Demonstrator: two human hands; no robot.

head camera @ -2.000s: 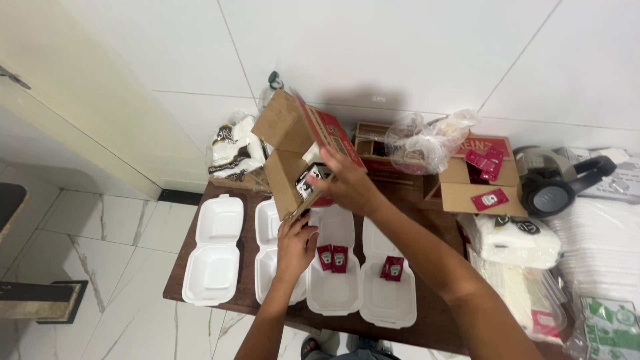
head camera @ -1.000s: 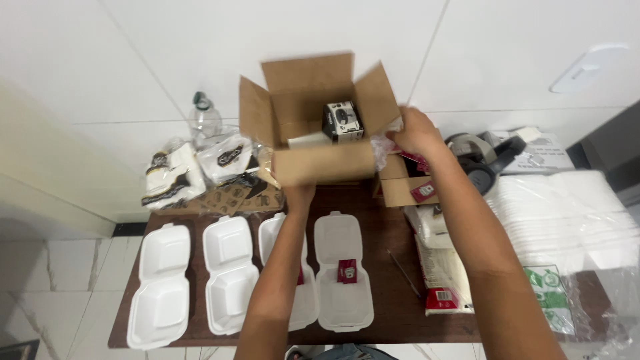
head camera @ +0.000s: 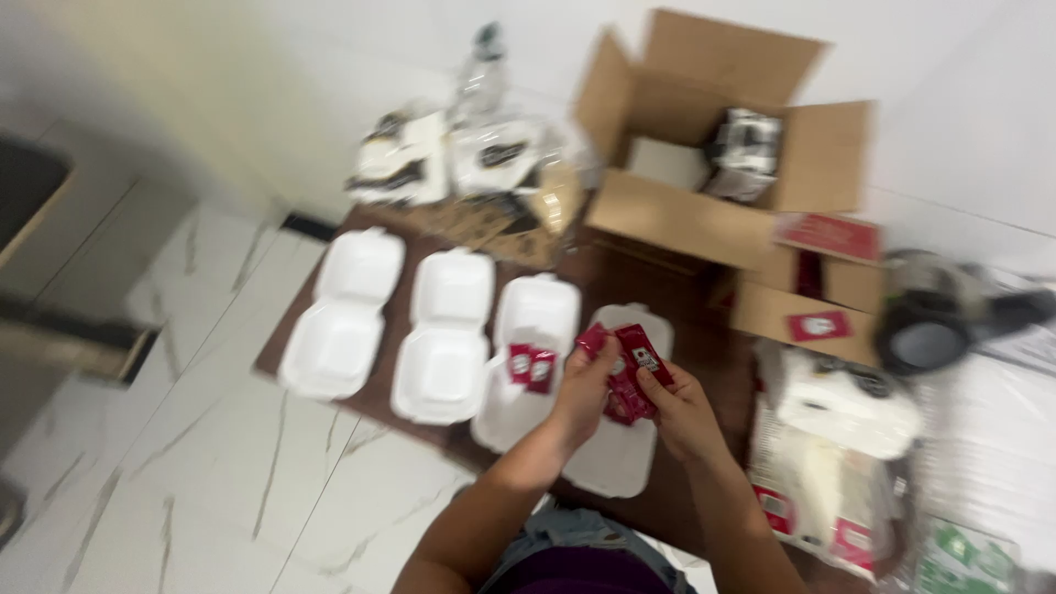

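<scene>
My left hand and my right hand are close together above the rightmost white foam clamshell container, both gripping red condiment sachets. One sachet is pinched in the left fingers, and several are under the right thumb. Just to the left, an open foam container has two red sachets lying in it. Two more open foam containers, the middle-left one and the leftmost one, hold nothing. The hands partly hide the rightmost container.
Behind stands an open cardboard box with a black-and-white pack inside. A smaller carton with red sachets, a dark headphone-like object and plastic-wrapped packs are at right. Wrapped white packs and a clear bottle stand back left.
The cardboard box, held tilted two seconds ago, now stands released at the back. Both hands have come down over the rightmost container, with red sachets in them. The view has turned and shifted.
</scene>
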